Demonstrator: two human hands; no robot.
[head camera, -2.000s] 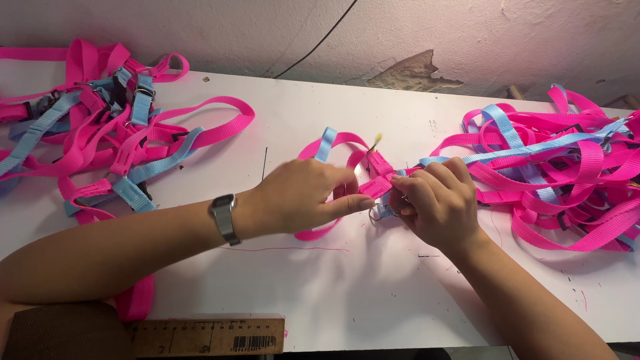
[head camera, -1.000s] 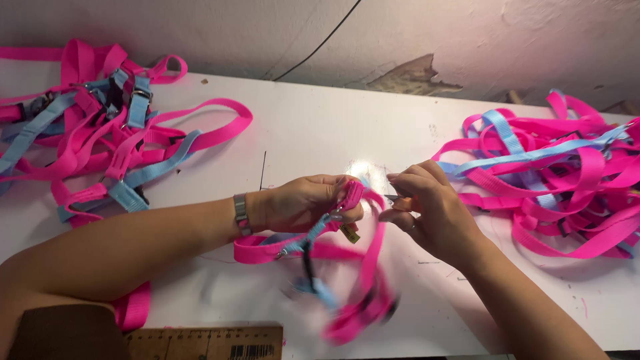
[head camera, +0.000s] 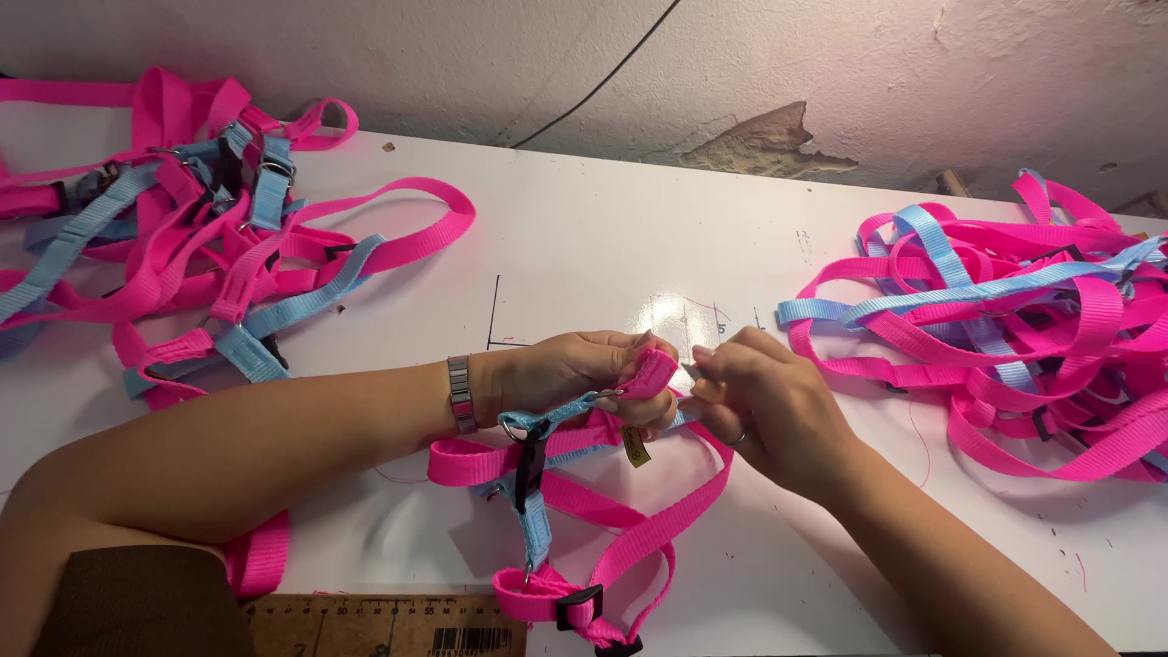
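Note:
My left hand (head camera: 598, 370) grips a stitched end of a pink and light-blue webbing harness (head camera: 662, 529), near a metal ring. The rest of the harness hangs and lies below it, with black plastic buckles (head camera: 579, 607) and a small yellow label (head camera: 635, 447) that bears writing. Close to that stitched end, my right hand (head camera: 762, 401) pinches a small pointed metal tool (head camera: 692, 371), mostly hidden by the fingers; its kind cannot be told.
Piles of pink and blue webbing straps lie at the left (head camera: 164, 246) and right (head camera: 1031, 328) of the white table (head camera: 584, 228). A wooden ruler (head camera: 392, 625) is at the front edge. Behind stands a wall (head camera: 411, 55) with chipped plaster and a dark cable (head camera: 598, 87).
The harness has swung out below my left hand and now hangs steadier than one second ago, when it was blurred. Both hands have come slightly lower than two seconds ago.

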